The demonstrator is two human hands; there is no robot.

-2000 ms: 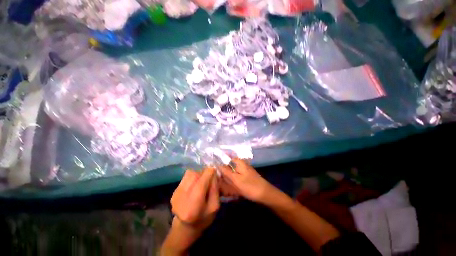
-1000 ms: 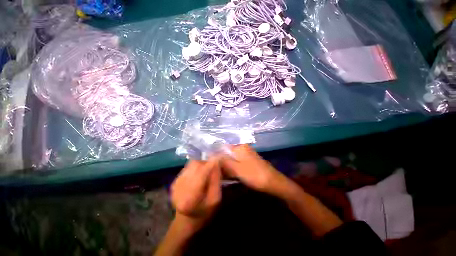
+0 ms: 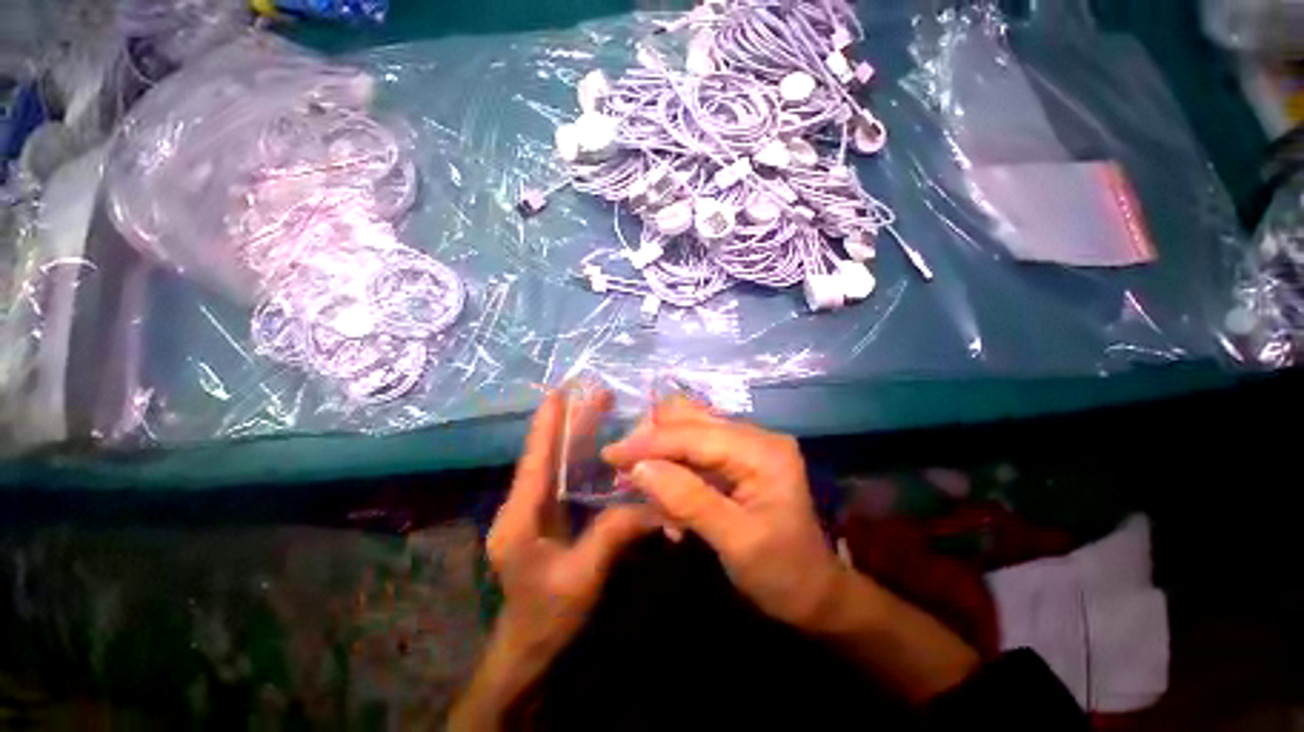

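Note:
A small clear zip-lock bag (image 3: 584, 455) is between my hands at the table's front edge; its contents are hard to make out. My left hand (image 3: 551, 536) supports it from the left, thumb and fingers spread around it. My right hand (image 3: 744, 501) pinches the bag's right side with thumb and fingers. Beyond my hands, a heap of loose coiled white cables (image 3: 715, 179) with round white pieces (image 3: 712, 218) lies at the centre. Bagged cables (image 3: 343, 286) are piled at left, partly in a large clear poly bag (image 3: 179, 186).
A stack of empty zip-lock bags (image 3: 1065, 215) with a red edge lies at right on clear plastic sheet (image 3: 887, 336). A clear bag of parts (image 3: 1277, 272) stands far right. The green table's front edge (image 3: 286, 465) runs across; a white item (image 3: 1094, 615) is below right.
My left hand has opened out along the bag's left side, and my right hand has turned to pinch it. The clear bag now shows between them. The camera view has also shifted.

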